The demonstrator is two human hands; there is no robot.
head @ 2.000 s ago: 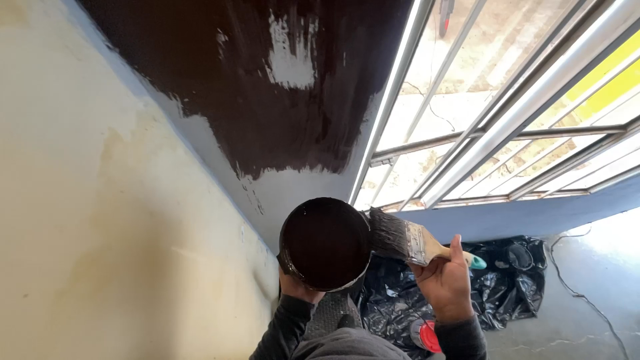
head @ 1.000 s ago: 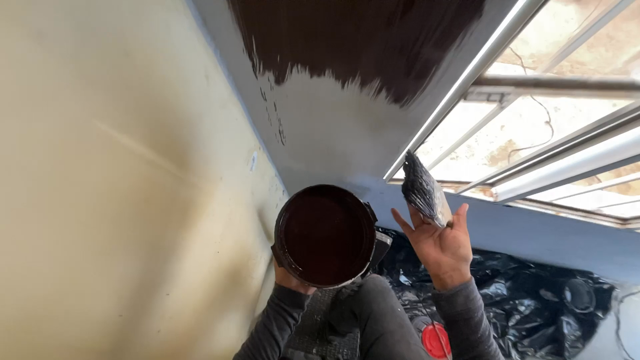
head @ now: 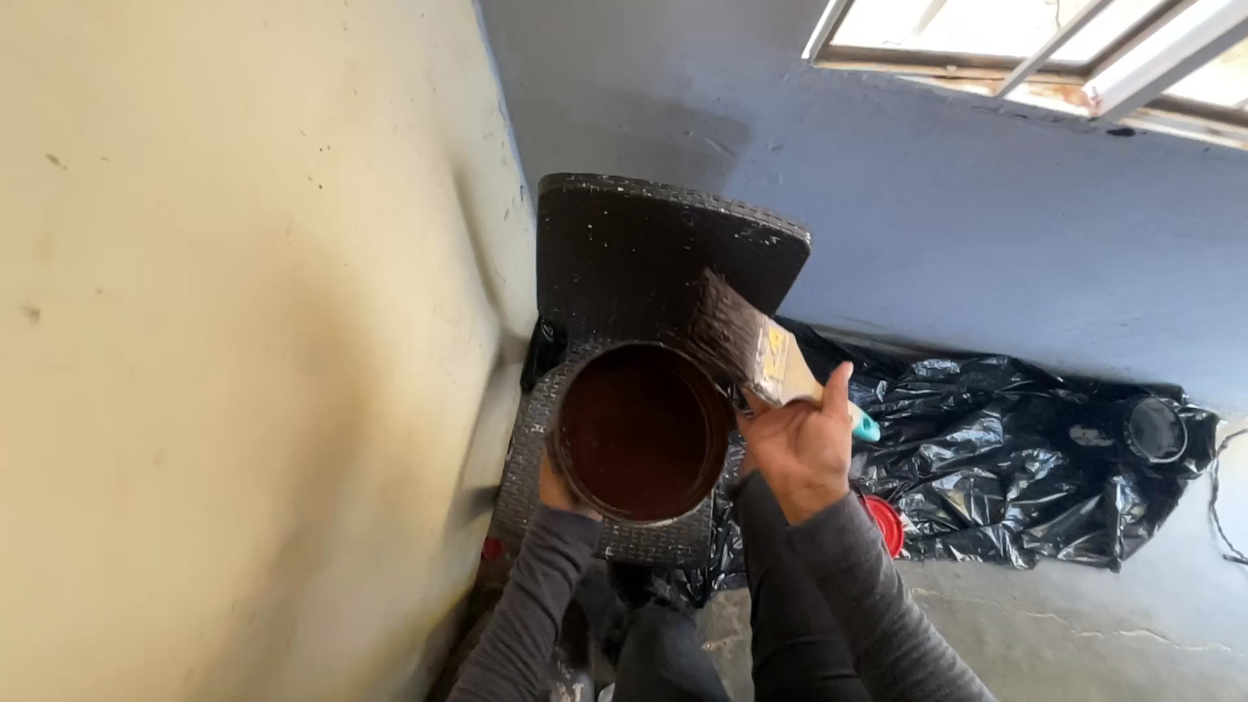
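Observation:
My left hand (head: 565,487) grips the left side of a round paint can (head: 639,434), which has dark reddish-brown paint inside; most of the fingers are hidden beneath it. At the can's right, my right hand (head: 804,444) holds a wide paintbrush (head: 775,366) with a pale wooden handle and a teal end. Its paint-coated bristles point up and left, close over the can's upper right rim. Whether they touch the rim, I cannot tell. Behind the can stands a dark woven-pattern plastic chair (head: 663,249) with paint specks.
A cream wall (head: 244,341) rises close on the left, meeting a blue-grey wall (head: 926,214) ahead. A barred window (head: 1024,49) is at upper right. Black plastic sheeting (head: 1004,468) covers floor on the right, bearing a dark container (head: 1155,429). A red lid (head: 882,525) lies near my right forearm.
The view has swung down from the brown-painted wall area, bringing the chair into sight. The brush, upright above my open palm a second ago, now tilts left toward the can.

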